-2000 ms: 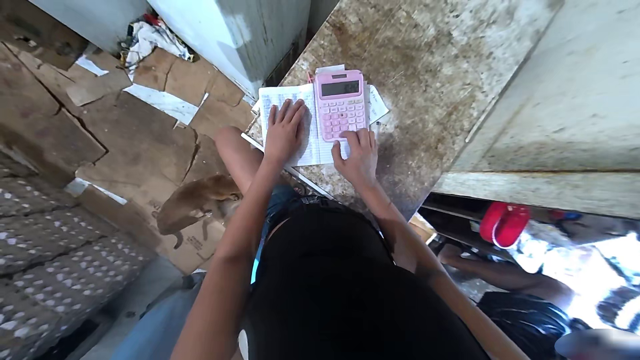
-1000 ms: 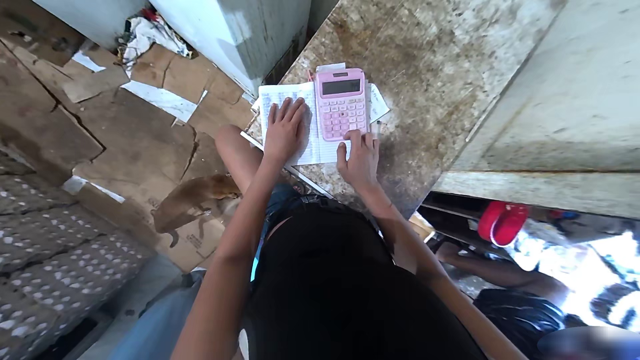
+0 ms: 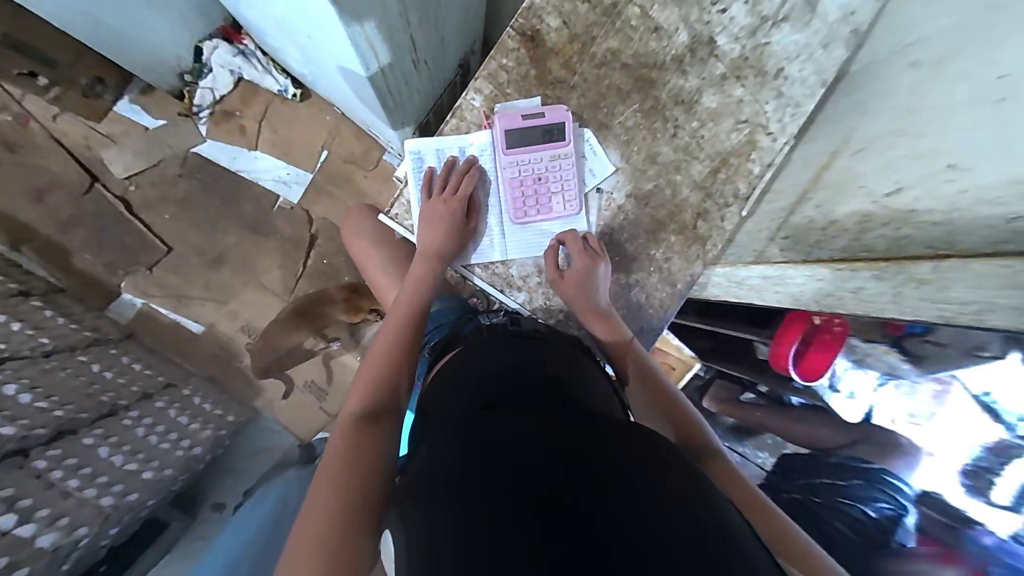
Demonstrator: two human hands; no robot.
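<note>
A pink calculator (image 3: pixel 543 180) lies on the right page of an open notebook (image 3: pixel 478 240) with written lines. My left hand (image 3: pixel 450 210) rests flat on the notebook's left page, fingers slightly spread, holding nothing. Just below the calculator, at the notebook's lower right edge, is my right hand (image 3: pixel 582 268), its fingers curled and thumb near the index finger; whether something small is between them I cannot tell. Loose paper slips (image 3: pixel 596 160) stick out from beneath the calculator's right side, and a pen-like thin object (image 3: pixel 594 210) lies beside the page.
The stained tabletop (image 3: pixel 664 104) meets a pale wall on the right. A brown dog (image 3: pixel 308 330) is on the cardboard-covered floor at my left, near stacked egg trays (image 3: pixel 96 400). Another person's leg (image 3: pixel 808 424) and a red object (image 3: pixel 808 346) are at lower right.
My right hand has drawn back from the calculator's lower keys to just below it, and its fingers have curled. My left hand has stayed on the left page.
</note>
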